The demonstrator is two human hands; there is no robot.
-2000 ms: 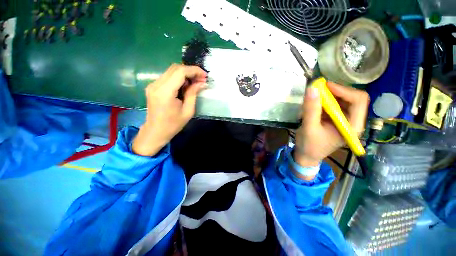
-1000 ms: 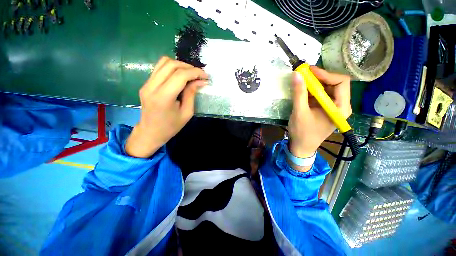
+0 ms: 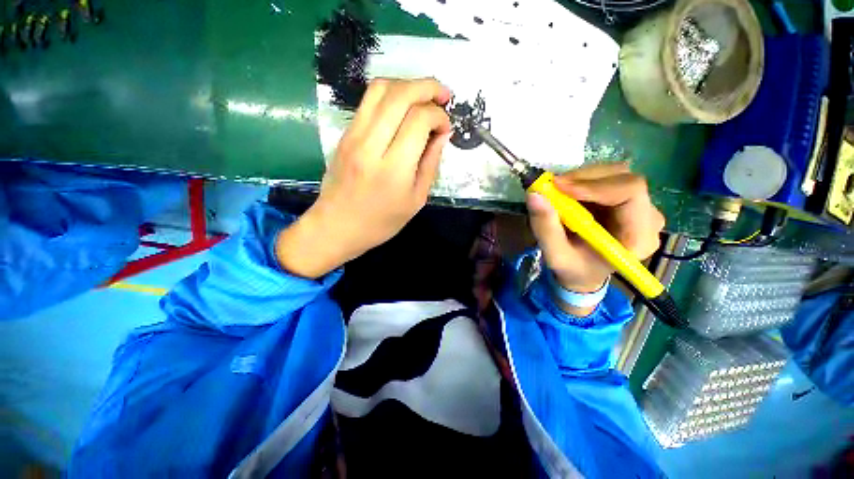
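Note:
A small dark round part (image 3: pixel 467 137) with silver spots lies on the white plate (image 3: pixel 412 58). My right hand (image 3: pixel 596 220) grips the yellow soldering iron (image 3: pixel 599 234), and its tip is at the round part's upper side. My left hand (image 3: pixel 389 168) has thumb and forefinger pinched at the part's left edge. The fingers hide what is between them; I cannot tell whether they hold a lead. A bristly pile of short black leads (image 3: pixel 345 58) lies at the plate's left edge.
A thick beige ring (image 3: pixel 646 79) with silvery bits and a blue station (image 3: pixel 773 122) stand at the right. The perforated white strip (image 3: pixel 534 37) lies beyond the plate. Component trays (image 3: pixel 716 388) are stacked lower right. Small yellow-tipped assemblies (image 3: pixel 42 23) lie upper left.
My left hand has moved right from beside the black pile to the round part. The iron's tip has come down and left from over the perforated strip onto the part. The camera view has shifted.

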